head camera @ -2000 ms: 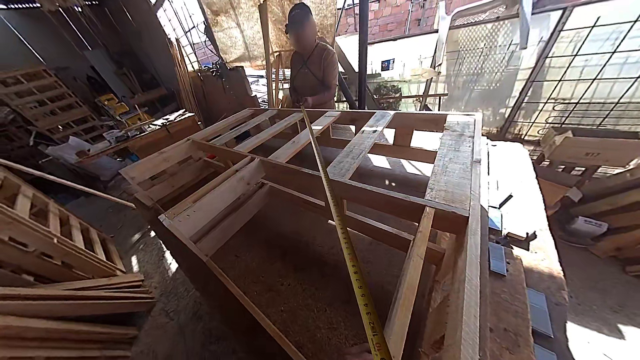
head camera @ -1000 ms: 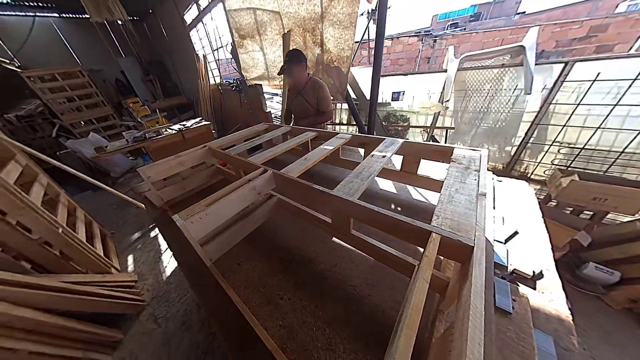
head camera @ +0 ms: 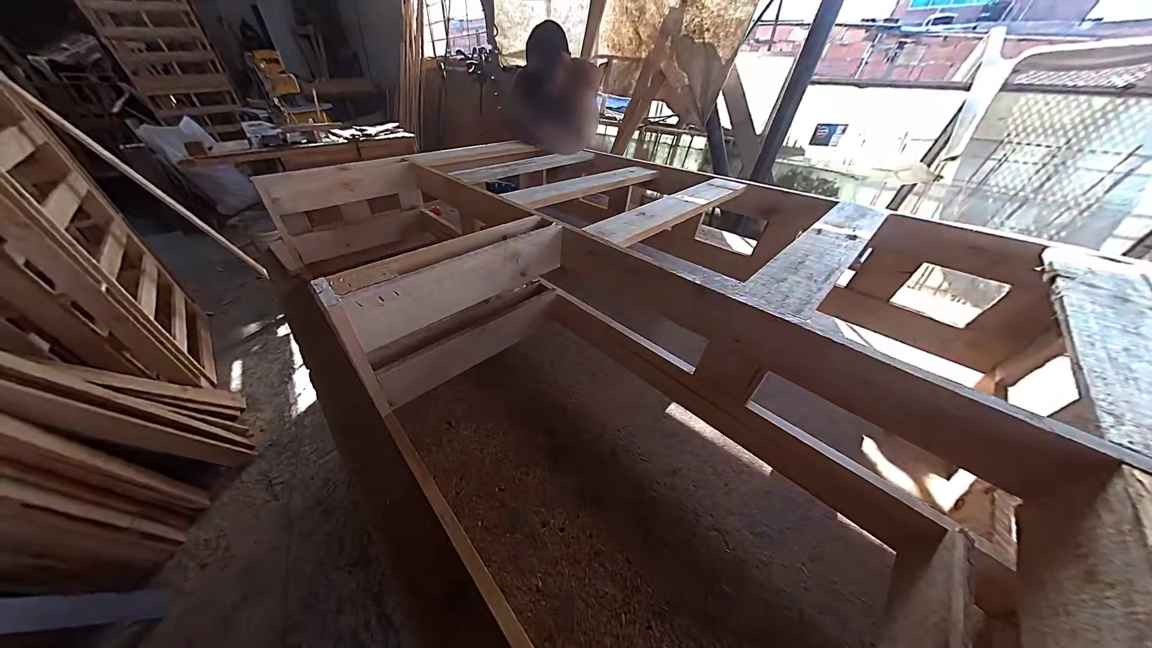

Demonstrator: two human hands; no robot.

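Note:
Neither my left hand nor my right hand shows in the head view. In front of me stands a large wooden frame with upright boards and openings. Several flat slats lie across its far half. A wider, greyish plank crosses it at the right of these, and another weathered plank lies at the right edge. On the near left side, a pale crossboard stands between two long boards. A small dark object rests among the far slats.
Beyond the far end of the frame is another person, blurred. Stacked boards and slatted wooden panels stand at the left. A thin pole slants past them. A cluttered workbench stands behind, and a dark post rises beyond the frame.
The extended yellow tape measure seen over the frame two seconds ago is out of view. The view has moved closer to the frame's left part.

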